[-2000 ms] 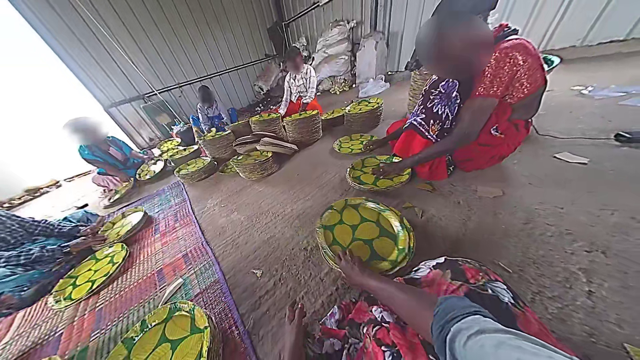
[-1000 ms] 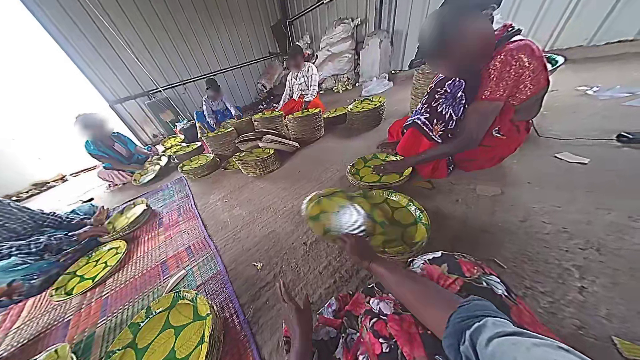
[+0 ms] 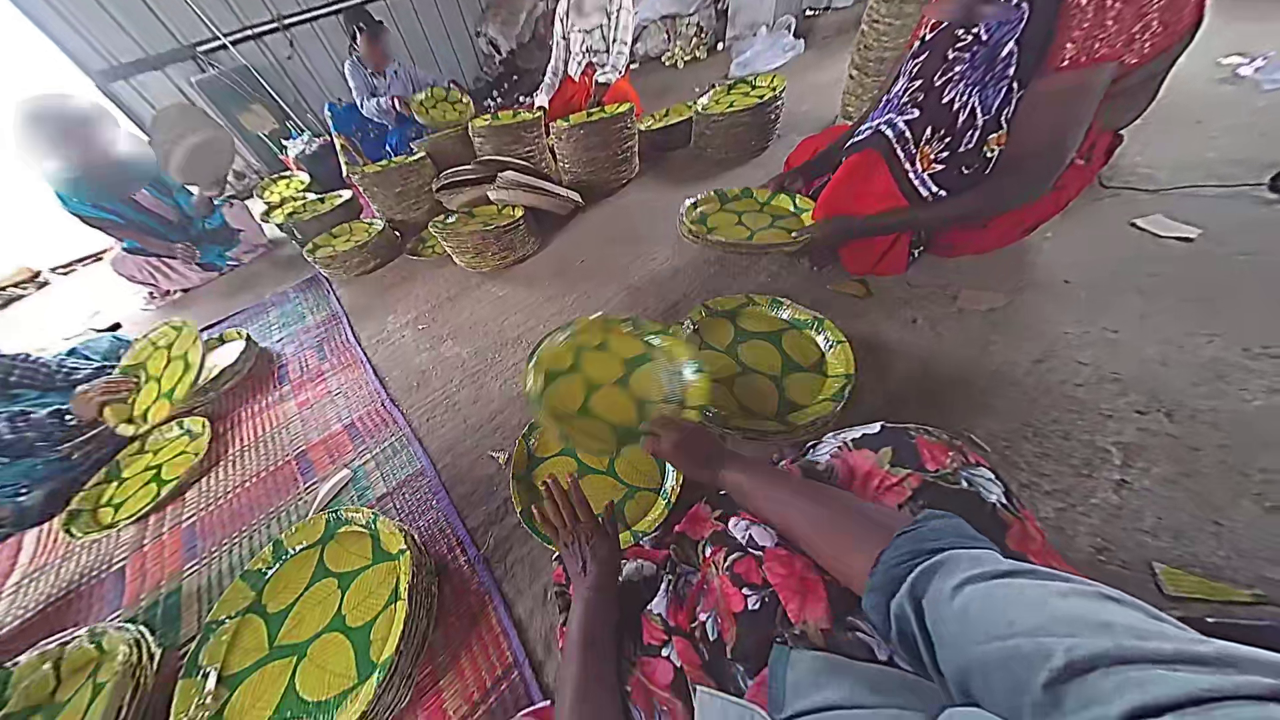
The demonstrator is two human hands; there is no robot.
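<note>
Gripped at its edge by my right hand (image 3: 690, 448), a round leaf-patterned disposable plate (image 3: 610, 370) is tilted and blurred in the air. Below it, another such plate (image 3: 600, 485) lies on the floor in front of my knees, and my left hand (image 3: 580, 530) rests on its near part with fingers spread. To the right, a stack of the same green and yellow plates (image 3: 770, 365) stands on the floor, partly overlapped in view by the raised plate.
A woven mat (image 3: 340, 410) at left bears a large plate stack (image 3: 310, 610). One person at upper right holds a plate stack (image 3: 750, 217); several others sit farther back and at left. Tall plate stacks (image 3: 597, 150) stand near the corrugated wall (image 3: 260, 50). Floral cloth (image 3: 760, 580) covers my lap.
A plate now lies under my left hand, where bare floor showed before. My right hand has moved a plate leftward from the stack. The view has tilted down.
</note>
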